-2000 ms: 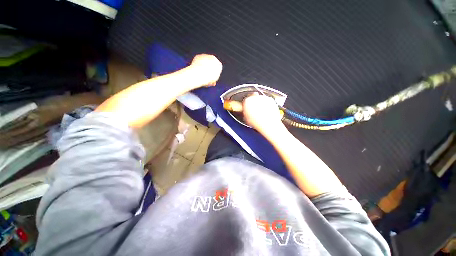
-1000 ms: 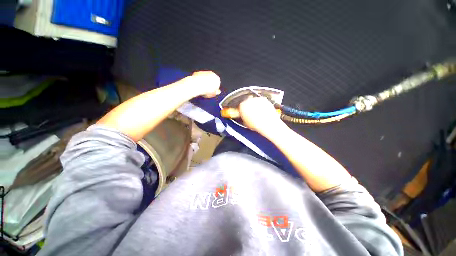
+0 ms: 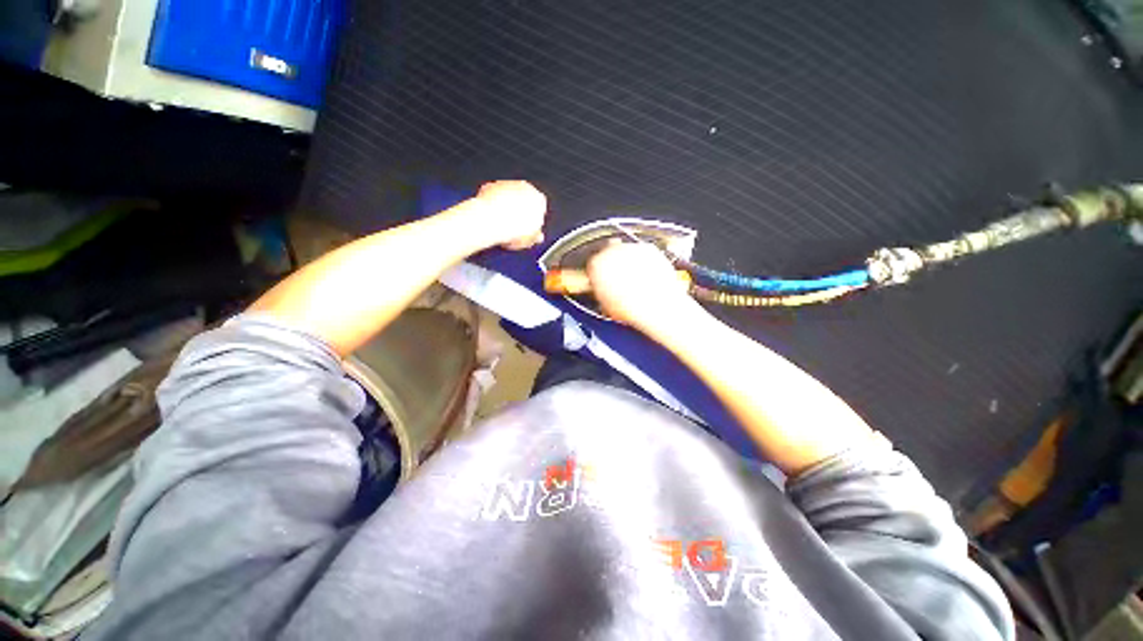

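Note:
The navy garment piece [image 3: 652, 354] lies along the near edge of the dark ribbed pressing table [image 3: 802, 138]. A white strip [image 3: 495, 293] runs along its near side. My right hand [image 3: 637, 283] is closed around the orange-brown handle of the steam iron [image 3: 602, 238], whose pale-edged soleplate rests on or just beside the cloth. My left hand [image 3: 511, 215] is a closed fist on the far left part of the navy cloth, left of the iron's tip. The cloth under its fingers is mostly hidden.
A blue and yellowish-brown hose pair [image 3: 790, 288] leads right from the iron into a thick wrapped section [image 3: 990, 238]. A blue box [image 3: 245, 44] stands on a pale stand at the upper left. A round basket [image 3: 420, 376] is below my left forearm. Cloth piles lie at the left and lower right.
The iron and my right hand have shifted slightly left, closer to my left hand. The white strip has slid a little down and right. The view has turned, showing more of the blue box.

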